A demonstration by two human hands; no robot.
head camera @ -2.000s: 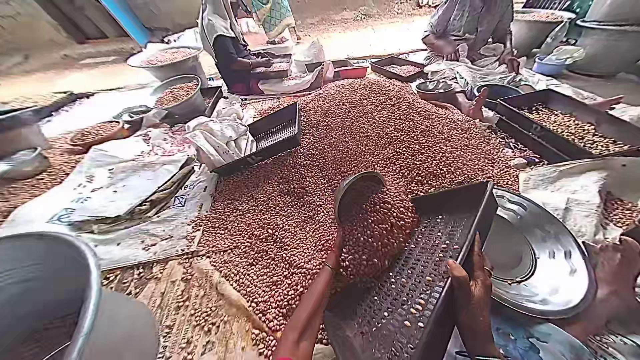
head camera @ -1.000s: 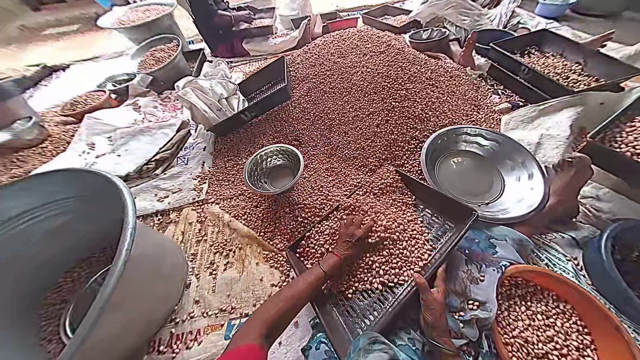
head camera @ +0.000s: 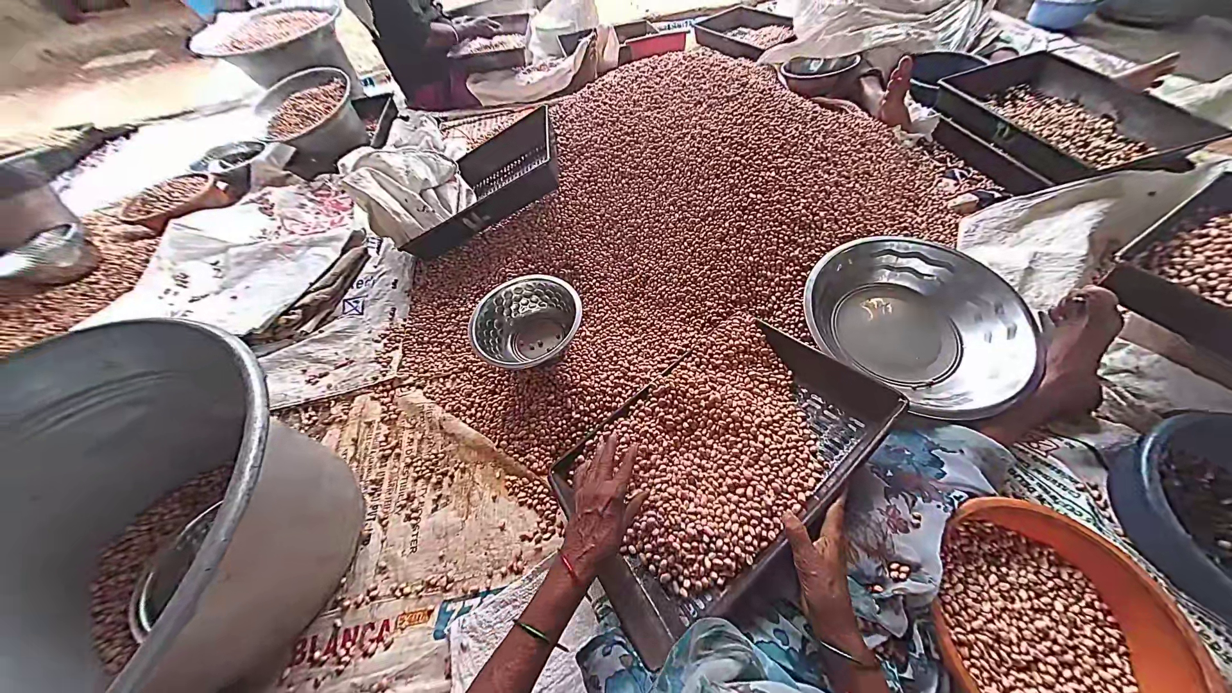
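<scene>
A dark sorting tray with a perforated bottom lies tilted over my lap, its far end against a large heap of reddish-brown nuts or beans. A mound of them fills much of the tray. My left hand rests with spread fingers on the mound's left side, at the tray's left wall. My right hand grips the near right wall of the tray, thumb on top, other fingers hidden beneath. A dimpled metal bowl sits on the heap, left of the tray, with a few pieces inside.
A wide steel basin is at right, beside a bare foot. An orange tub of nuts or beans stands lower right, a large grey tub lower left. Another tray and white sacks lie behind. Another person sits beyond.
Two seconds ago my left hand was tipping the bowl over the tray; by one second ago the bowl was down on the heap. Since then my left hand has moved to the mound's left side.
</scene>
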